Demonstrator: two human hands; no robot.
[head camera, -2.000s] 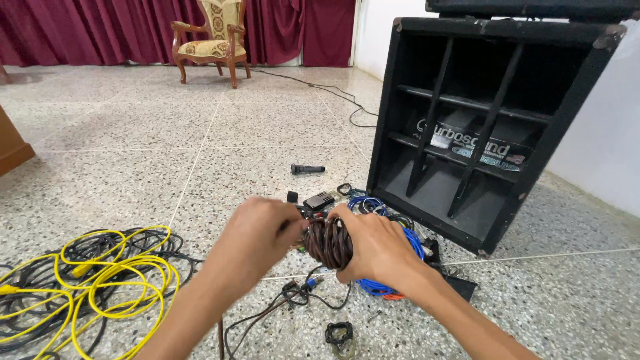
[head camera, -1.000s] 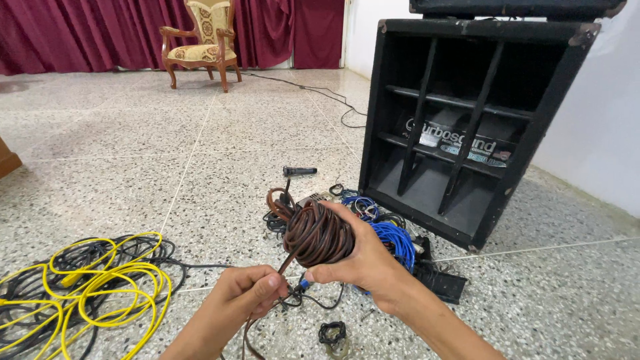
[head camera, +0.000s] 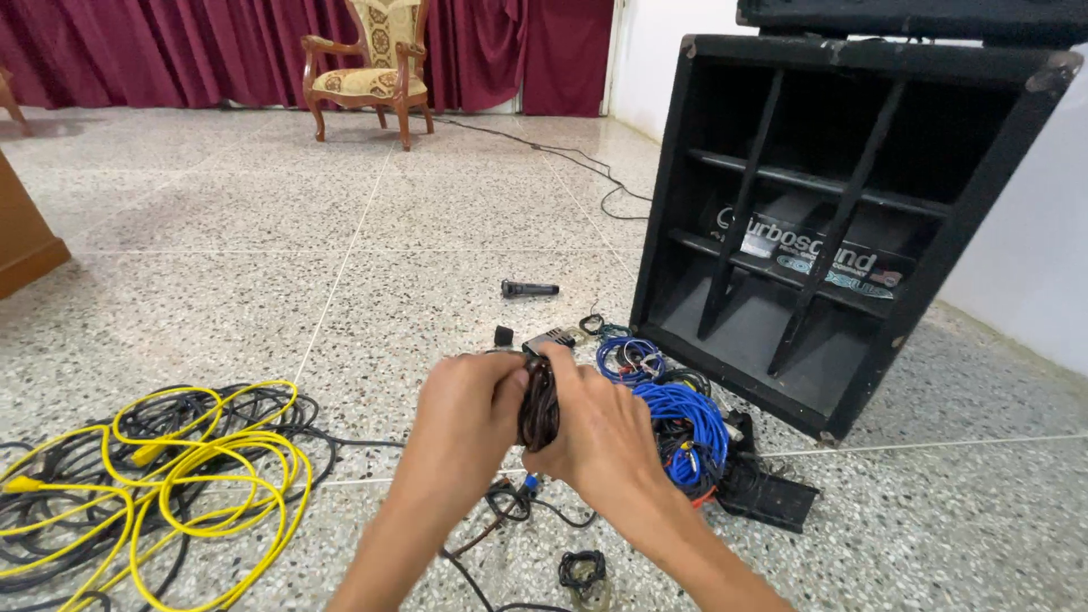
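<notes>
A wound bundle of dark brown cable (head camera: 539, 406) is held up at the centre, above the speckled floor. My right hand (head camera: 591, 416) grips its right side, the fingers over the top and the thumb below. My left hand (head camera: 467, 404) is at the bundle's upper left, fingers curled against it; its fingertips are partly hidden, and the strand between them cannot be made out. Behind the hands lie a small black box with a slotted end (head camera: 551, 340) and a microphone (head camera: 529, 290). Blue coiled cable (head camera: 687, 425) lies right of my right hand.
Yellow cable (head camera: 246, 442) and black cable are heaped at the left. A large black Turbosound speaker cabinet (head camera: 773, 178) stands at the right. A small black coil (head camera: 581, 568) lies near the bottom. A wooden armchair (head camera: 370, 81) stands before maroon curtains; a wooden furniture base (head camera: 25, 229) is at the left edge.
My left hand has moved up from below the bundle to its upper left side. The bundle has turned in my right hand, which still holds it.
</notes>
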